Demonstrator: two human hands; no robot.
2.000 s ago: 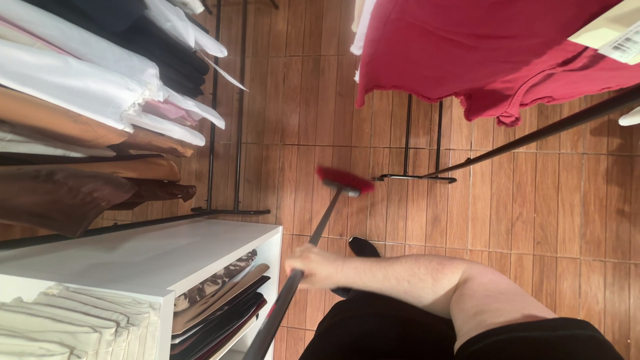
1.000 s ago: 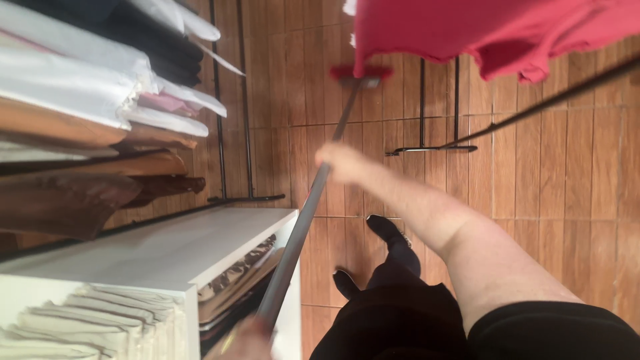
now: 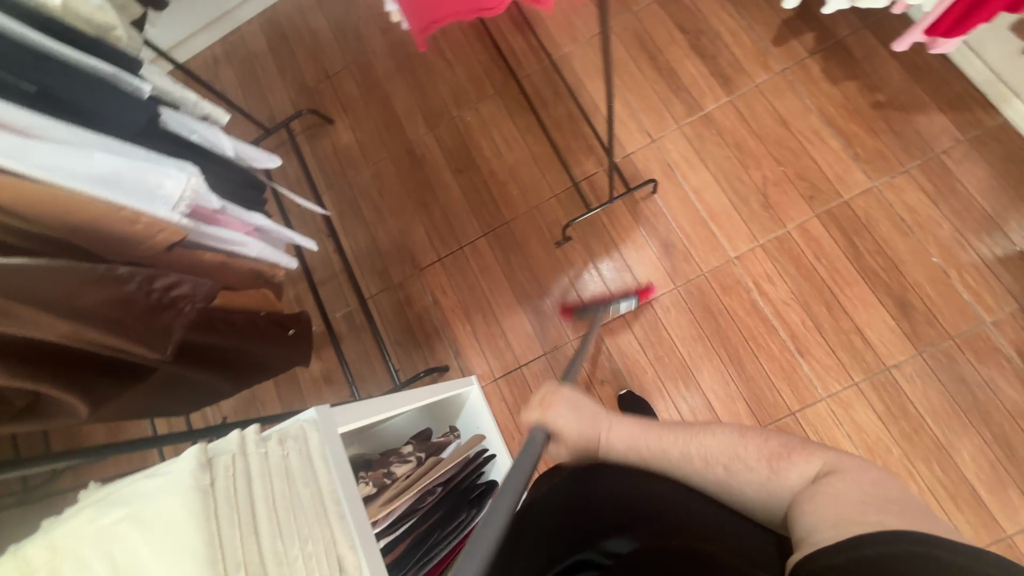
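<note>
A broom with a red and grey head (image 3: 608, 304) rests on the wood-look tiled floor, its long grey handle (image 3: 512, 480) running down to the bottom edge of the view. My right hand (image 3: 566, 420) is closed around the middle of that handle, with the forearm reaching in from the lower right. My left hand is out of view, and the upper end of the handle is cut off by the bottom edge. The broom head lies just below the foot of a black metal clothes rack (image 3: 610, 200), not touching it.
Hanging clothes (image 3: 144, 320) on another dark rack fill the left side. A white shelf unit (image 3: 408, 400) with folded garments stands at the lower left, beside stacked cream cloth (image 3: 264, 496). A pink garment (image 3: 460, 16) hangs at the top. My shoe (image 3: 636, 402) shows near the broom.
The broom head has come back toward me from beneath the pink garment, and my right hand with it. My left hand, at the handle's lower end a second ago, has left the view. The view has turned.
</note>
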